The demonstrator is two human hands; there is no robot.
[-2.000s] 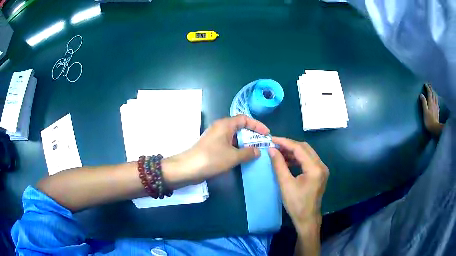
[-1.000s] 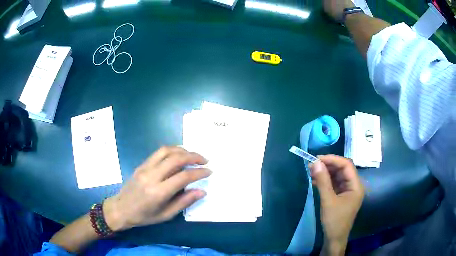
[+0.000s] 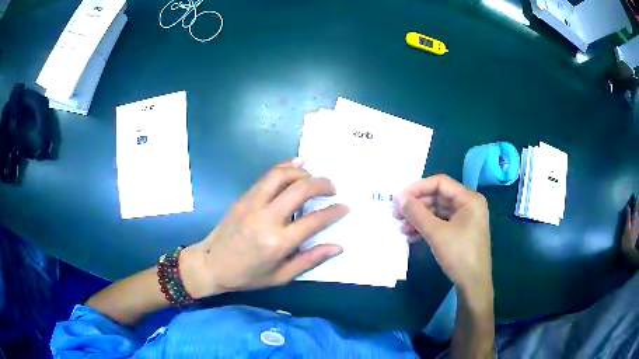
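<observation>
A stack of white booklets [image 3: 371, 158] with a small dark heading lies in front of me. My left hand [image 3: 270, 228] rests flat on its left part with fingers spread. My right hand [image 3: 448, 217] pinches the right end of a small label [image 3: 382, 198] against the top booklet; its dark print shows left of my fingertips. The light-blue label roll [image 3: 499, 165] stands to the right, its strip running toward me, partly hidden by my right arm.
A single booklet [image 3: 153, 161] lies left. A thick white pile [image 3: 78, 52] and black bundle [image 3: 28, 130] are far left. Rubber bands [image 3: 205, 26] and a yellow thermometer [image 3: 426, 43] lie beyond. Small booklets [image 3: 548, 184] stand right of the roll. Another person's hand [image 3: 633, 230] is at the right edge.
The label was peeled from the strip, carried left by my right hand and brought onto the top booklet. My left hand moved from the strip to the stack. The view shifted.
</observation>
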